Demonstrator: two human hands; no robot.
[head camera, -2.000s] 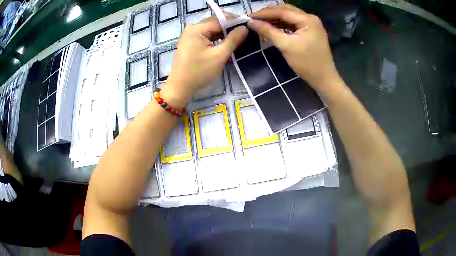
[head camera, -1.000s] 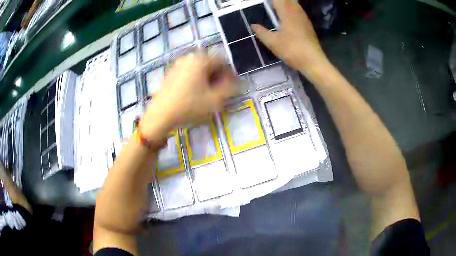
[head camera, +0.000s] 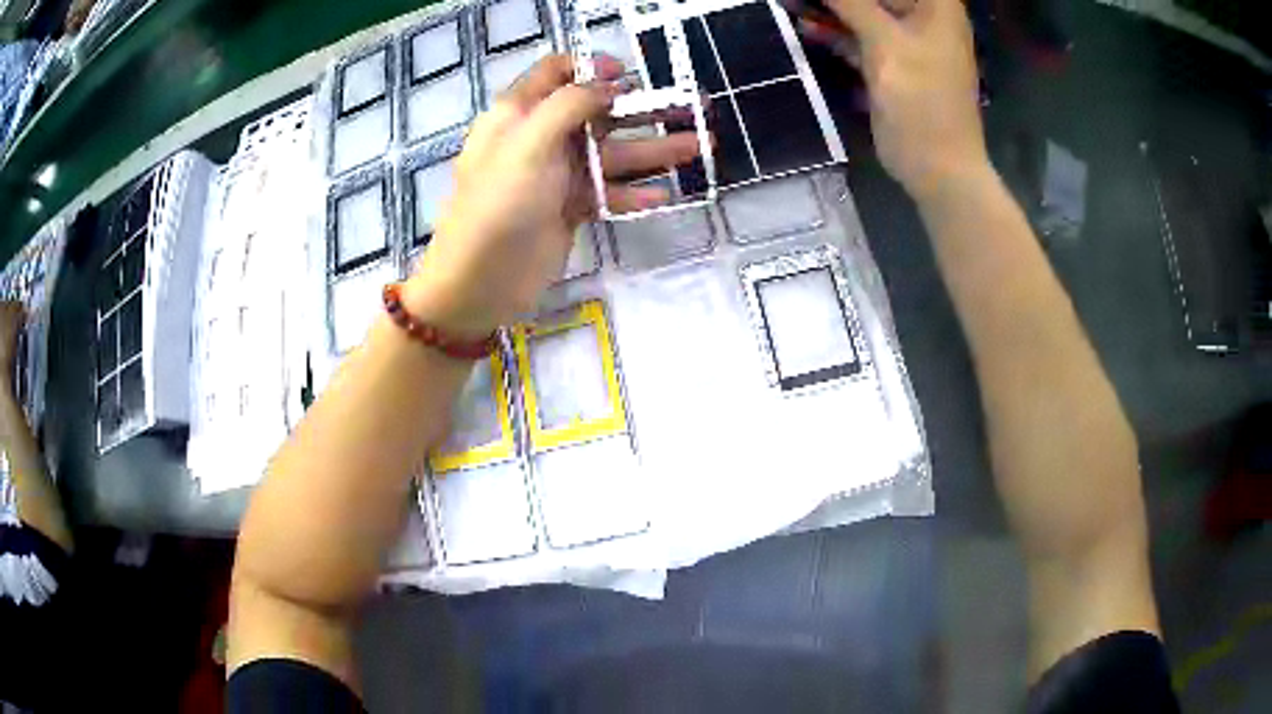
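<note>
My left hand (head camera: 523, 188) is at upper centre, holding a white-edged frame (head camera: 652, 101) with windows. Its fingers show through the lower window; whether it is a housing or stripped liner I cannot tell. The adhesive sheet (head camera: 760, 91) with black rectangles lies right beside the frame. My right hand (head camera: 914, 84) is at the top edge, right of the sheet, partly cut off; anything at its fingertips is unclear. A yellow-bordered housing (head camera: 573, 426) lies below my left hand, another partly behind my wrist. A black-bordered housing (head camera: 813, 374) lies to the right.
White tray liner (head camera: 725, 488) lies under the housings and overhangs the bench edge. Rows of clear housings (head camera: 366, 77) are at upper left. Pale window sheets (head camera: 251, 307) and a black-grid adhesive stack (head camera: 126, 314) stand left. A clear film scrap (head camera: 1067, 188) lies right. Another person's arm shows far left.
The rightmost yellow-bordered housing has gone from its place on the liner. My left hand has moved up to the sheet and now holds the white-edged frame. My right hand has moved right, off the sheet.
</note>
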